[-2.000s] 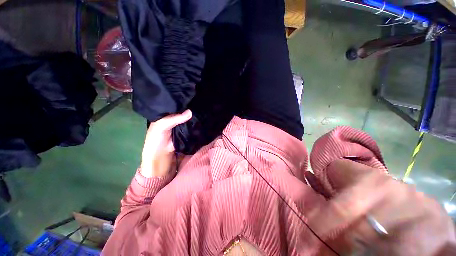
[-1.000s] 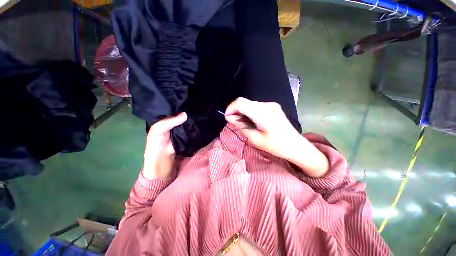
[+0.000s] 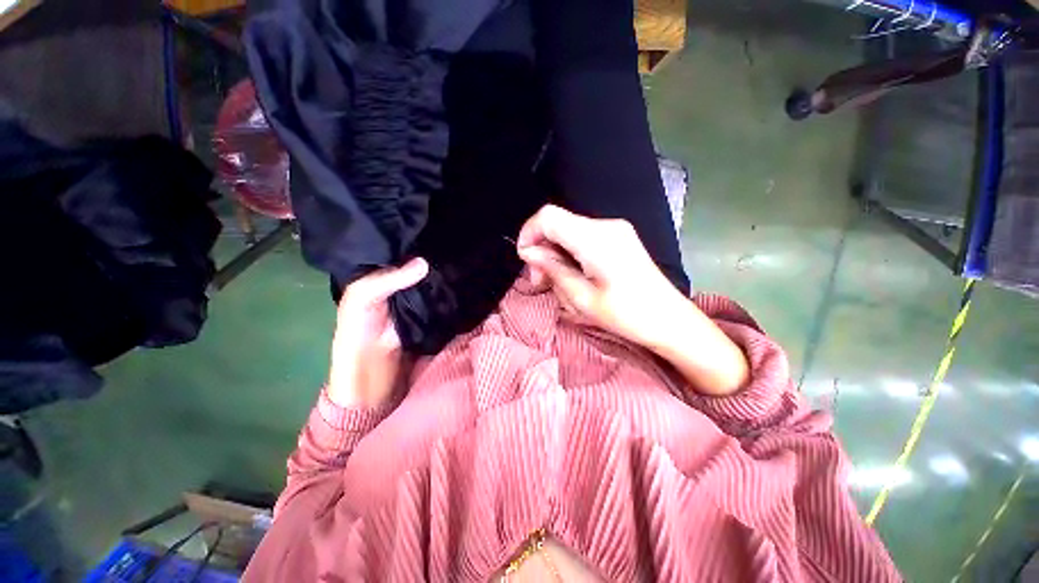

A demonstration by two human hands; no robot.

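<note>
The black garment lies over my lap, its gathered section running down towards my left hand. My left hand grips the garment's puckered edge, thumb on top and fingers hidden beneath the cloth. My right hand is just right of it, over the lap, with thumb and forefinger pinched together. A very fine needle-like tip shows left of these fingertips; the rest is hidden in the fingers. I cannot tell whether it touches the cloth.
A black garment heap hangs at the left. A red plastic-lined bin stands beyond my left knee. A blue crate is at the lower left. A blue-edged grey cloth bin is at the right. Yellow-striped tape crosses the green floor.
My right hand was out at the lower right with a dark thread stretched from the garment, then came back to the lap. Since then it has shifted slightly up. My left hand keeps its hold.
</note>
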